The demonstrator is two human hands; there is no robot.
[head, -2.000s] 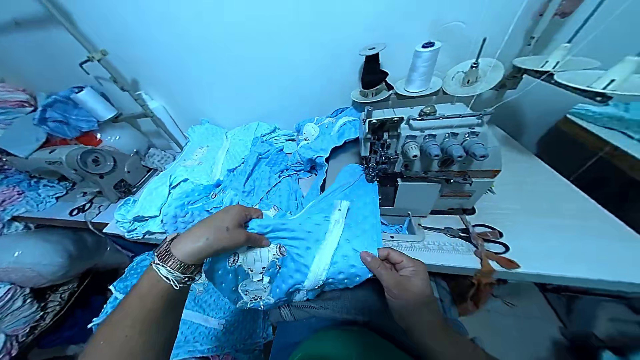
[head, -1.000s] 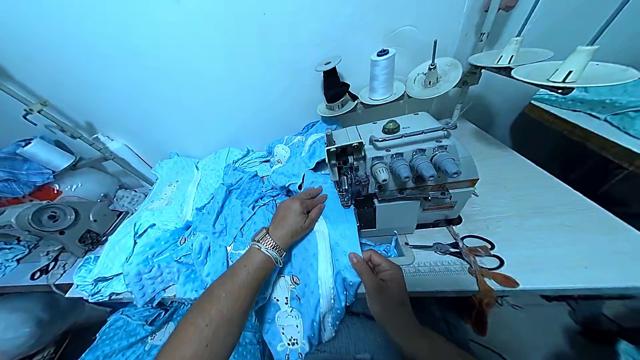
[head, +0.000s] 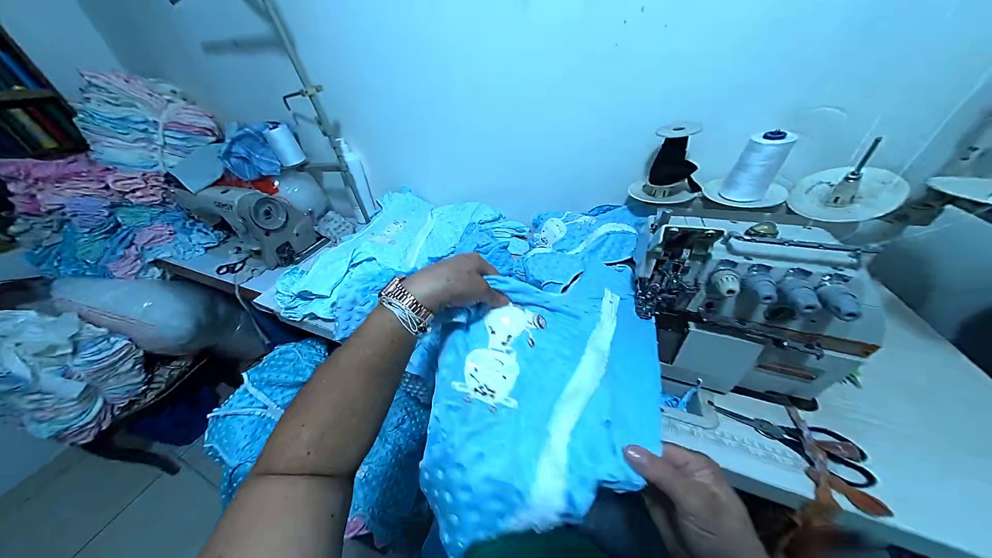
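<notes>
A light blue dotted fabric garment piece (head: 542, 387) with a white animal appliqué and a white strip lies before me, its right edge beside the needle area of an overlock sewing machine (head: 767, 302). My left hand (head: 457, 285), with a watch and bracelets at the wrist, grips its upper left edge; the fingertips are partly hidden in folds. Between thumb and fingers, my right hand (head: 690, 488) pinches the lower right corner. Behind the left hand, more blue garments (head: 403, 248) are heaped on the table.
Scissors (head: 806, 442) with cloth strips lie at the table's front right. Thread spools (head: 759, 167) stand behind the machine. Another sewing machine (head: 263, 221) and stacked clothes (head: 139, 124) are at the left. Blue fabric (head: 271, 403) hangs below the table edge.
My left hand has moved back from beside the needle area to the piece's upper left edge. The appliqué now lies flatter and faces up. The view has swung left.
</notes>
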